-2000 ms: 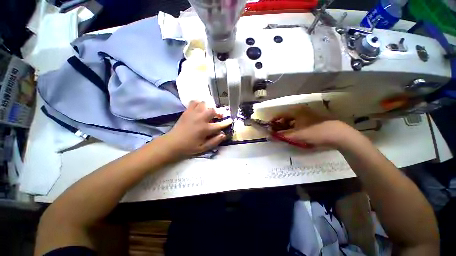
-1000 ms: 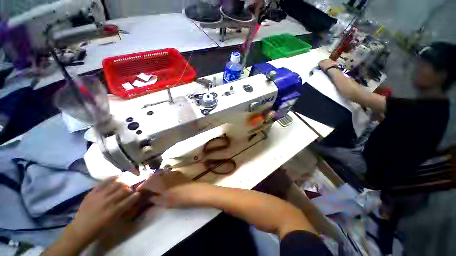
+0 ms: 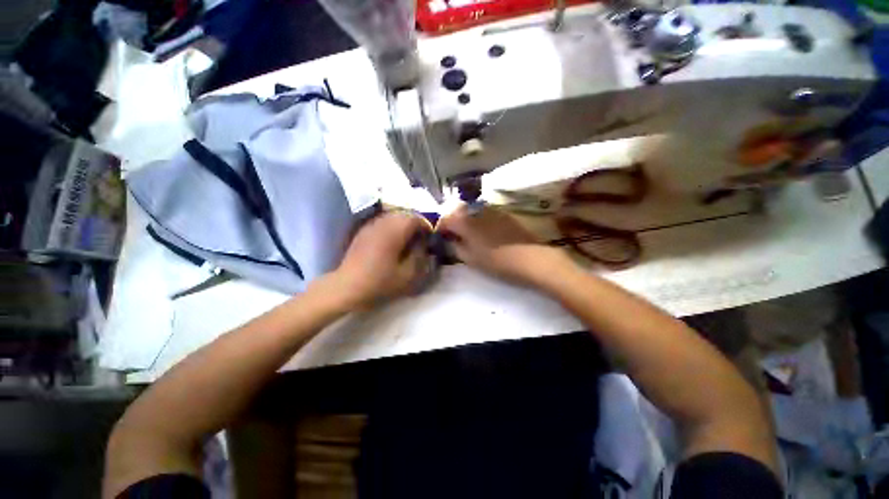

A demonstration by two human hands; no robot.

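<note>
The grey-blue garment piece (image 3: 302,175) with dark bands lies bunched left of the needle. My left hand (image 3: 390,255) and my right hand (image 3: 487,239) meet just in front of the presser foot (image 3: 444,200). Both pinch a small dark edge of the cloth (image 3: 444,251) between them; the fingers hide most of it. The scissors (image 3: 606,219), with dark red loop handles, lie on the table under the machine arm, right of my right hand.
The white sewing machine (image 3: 575,88) spans the back right. A red basket (image 3: 478,12) is behind it. White pieces (image 3: 146,117) and a printed packet (image 3: 88,200) are at the left. Pale cloth (image 3: 624,429) hangs below the table edge.
My right hand has let go of the scissors, which now lie under the arm, and has moved left to the cloth beside my left hand. The view swung right, then back.
</note>
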